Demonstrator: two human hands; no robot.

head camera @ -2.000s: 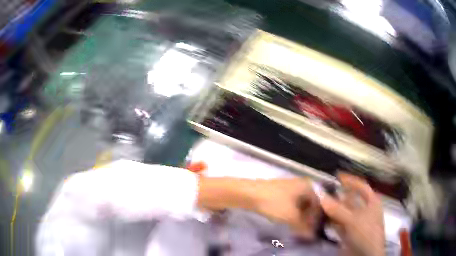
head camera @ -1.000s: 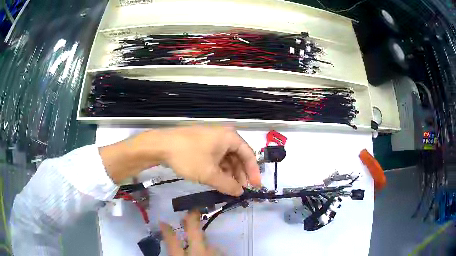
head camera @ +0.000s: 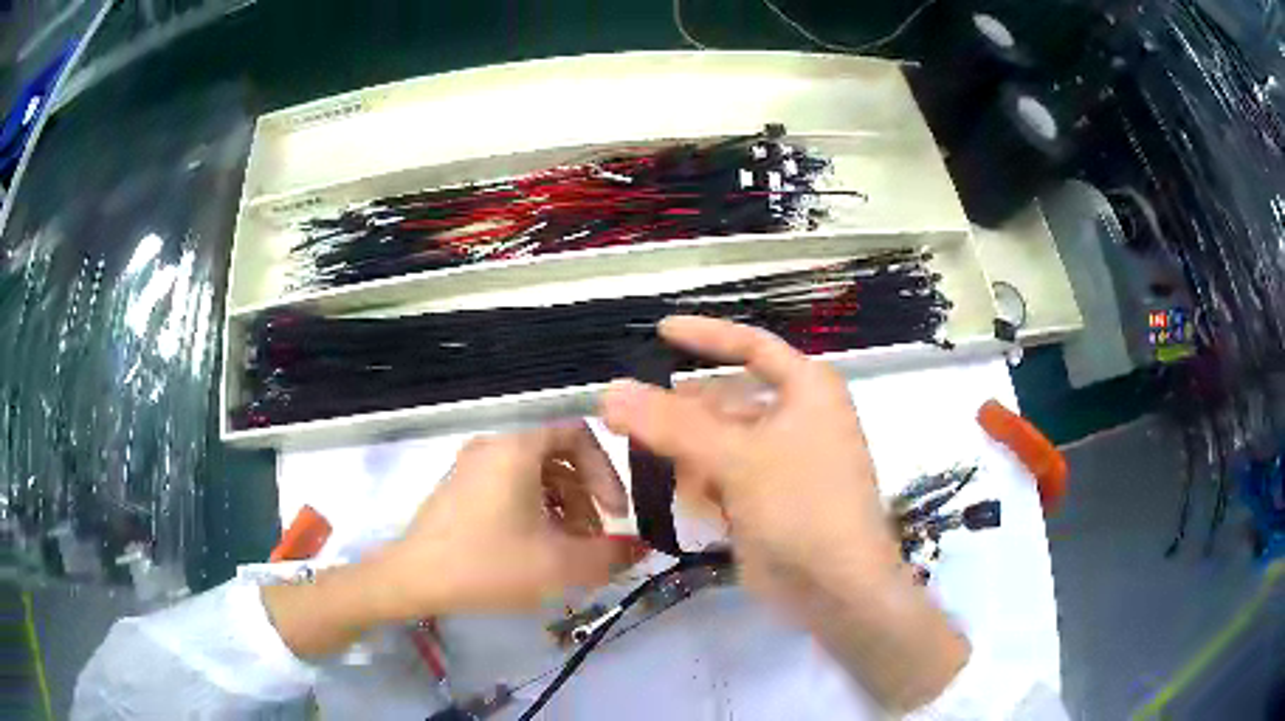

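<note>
The wire harness (head camera: 606,620) lies across the white board (head camera: 874,423), partly hidden by both hands. A black strip of harness tape (head camera: 653,496) stands up from the harness between the hands. My left hand (head camera: 514,514) is left of the strip, its fingertips pinching the harness at the foot of the strip. My right hand (head camera: 775,465) is above and right of it, slightly blurred, with thumb and fingers around the upper end of the tape. Whether a roll is in its palm is hidden. Connector branches (head camera: 937,524) spread at the harness's right end.
The cream parts tray (head camera: 592,92) lies behind the board, with black-red leads (head camera: 564,211) and black sleeved leads (head camera: 465,352). Orange clamps are at the board's right edge (head camera: 1025,451) and left edge (head camera: 300,535). Spare tape rolls (head camera: 1029,134) and a keypad device (head camera: 1127,310) are at right.
The view has shifted. My left hand has moved down and left from above the harness. My right hand has risen from low at the front to above the harness, and the tape now stands upright.
</note>
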